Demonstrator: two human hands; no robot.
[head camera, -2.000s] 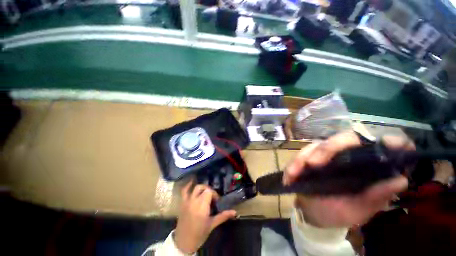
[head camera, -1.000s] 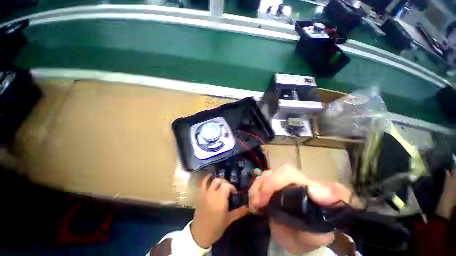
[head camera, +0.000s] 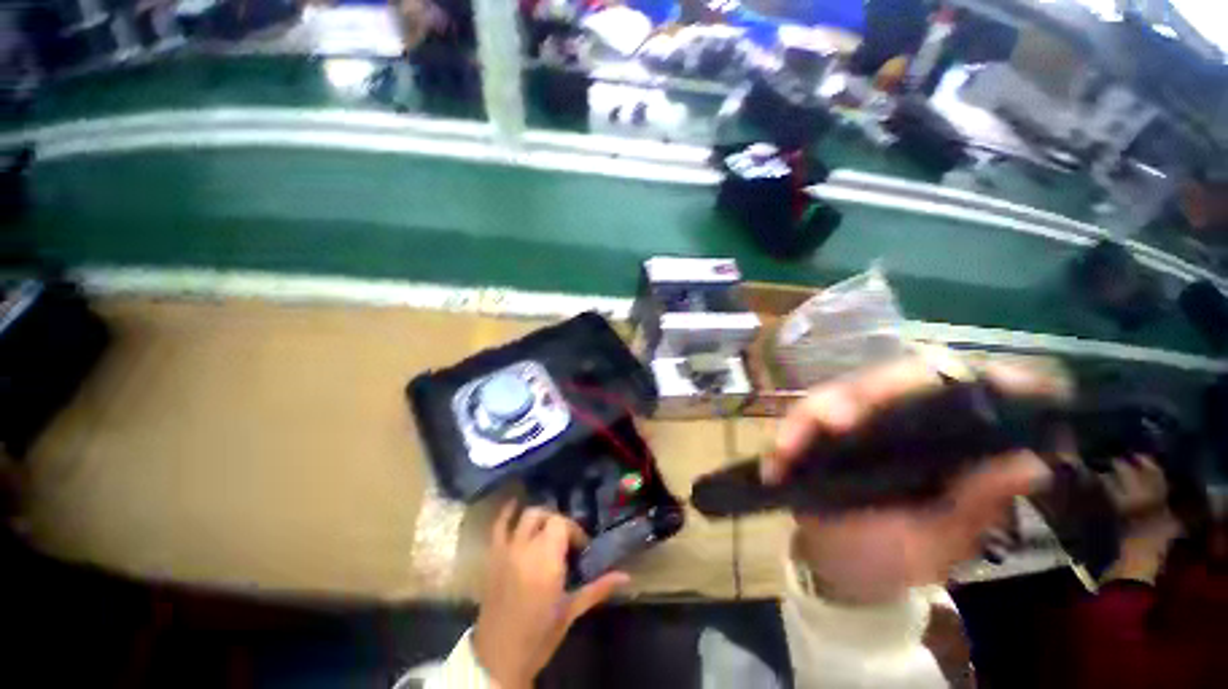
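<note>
The open black speaker housing lies on the cardboard-covered bench. Its front panel (head camera: 451, 444) carries the round silver-white speaker driver (head camera: 508, 407). Thin red wires (head camera: 609, 415) run from it to the rear shell (head camera: 660, 520), which shows a green spot. My left hand (head camera: 528, 587) is on the shell's near left side, fingertips at a dark part (head camera: 616, 547); whether it grips is unclear. My right hand (head camera: 882, 538) holds the thick black electric screwdriver (head camera: 889, 455) nearly level, right of the shell, its tip end pointing left and apart from the shell.
The screw feeder (head camera: 699, 337) stands behind the housing, with a clear plastic bag (head camera: 842, 330) in a cardboard tray to its right. Beyond is the green conveyor (head camera: 364, 215) with another black housing (head camera: 778, 202). A dark housing (head camera: 47, 353) is at left. A person's hand (head camera: 1138, 491) shows at right.
My right hand with the screwdriver has moved from over the rear shell out to the right. The tool now lies nearly level. The view has shifted; my left hand stays at the shell.
</note>
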